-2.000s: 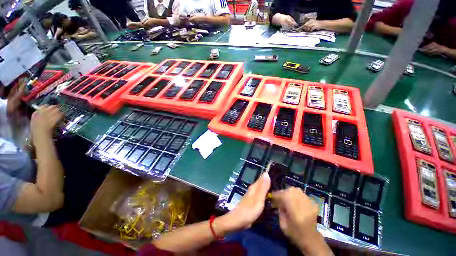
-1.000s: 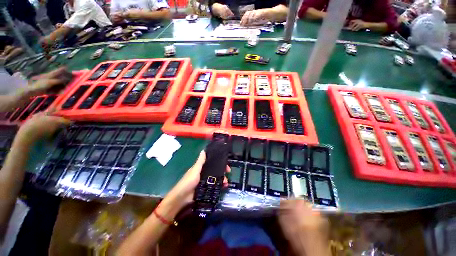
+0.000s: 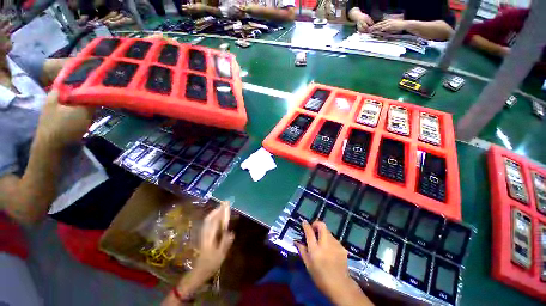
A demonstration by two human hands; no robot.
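Note:
My left hand (image 3: 214, 239), with a red cord at the wrist, is blurred above the carton below the table edge. No phone shows in it; whether it holds something small is unclear. My right hand (image 3: 323, 254) has thumb and forefinger at the left end of the lens sheet (image 3: 366, 263), touching a dark-framed screen window (image 3: 293, 229). Whether the fingers grip it is unclear. Behind the sheet, a red-orange phone tray (image 3: 365, 164) holds several black keypad phones (image 3: 356, 148) in front and pale unfinished phones (image 3: 398, 119) behind. One back slot holds a white slip (image 3: 342, 103).
A person's arm (image 3: 45, 152) at the left holds up a tilted tray of black phones (image 3: 152, 89) over another lens sheet (image 3: 185, 158). White paper (image 3: 258, 164) lies between the sheets. A brown carton (image 3: 129, 224) holds yellow scraps. Another tray (image 3: 497, 227) stands right.
The phone seen in my left hand is out of sight, and that hand is over the carton. My right hand is at the sheet's left end. The neighbour's tray is lifted. The view has shifted.

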